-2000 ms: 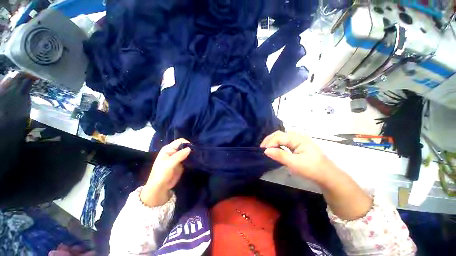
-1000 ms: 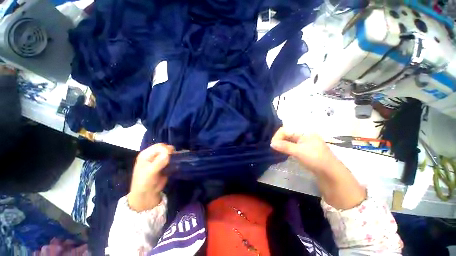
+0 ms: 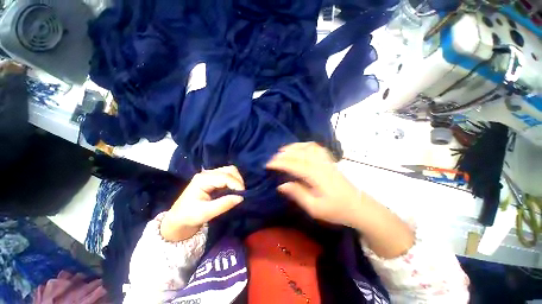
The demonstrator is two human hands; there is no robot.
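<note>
The navy garment [image 3: 220, 119] lies heaped in the middle of the table and hangs over its front edge toward my lap. A white label [image 3: 197, 78] shows on the heap. My left hand [image 3: 205, 200] holds a fold of the navy cloth between thumb and fingers at the near side of the heap. My right hand [image 3: 315, 181] is just to the right, slightly blurred, over the cloth with thumb and fingers apart; I see no cloth pinched in it.
The white sewing machine [image 3: 475, 59] stands at right. Near it are orange-red and blue snips [image 3: 443, 174], a black fringed bundle [image 3: 488, 166] and scissors with yellow-green handles [image 3: 526, 219]. A grey motor housing [image 3: 44, 35] is at upper left. A dark shape [image 3: 41, 166] covers the left side.
The band stretched between my hands is no longer held taut. My right hand has moved left and let go of its end. My left hand has shifted right, with the cloth.
</note>
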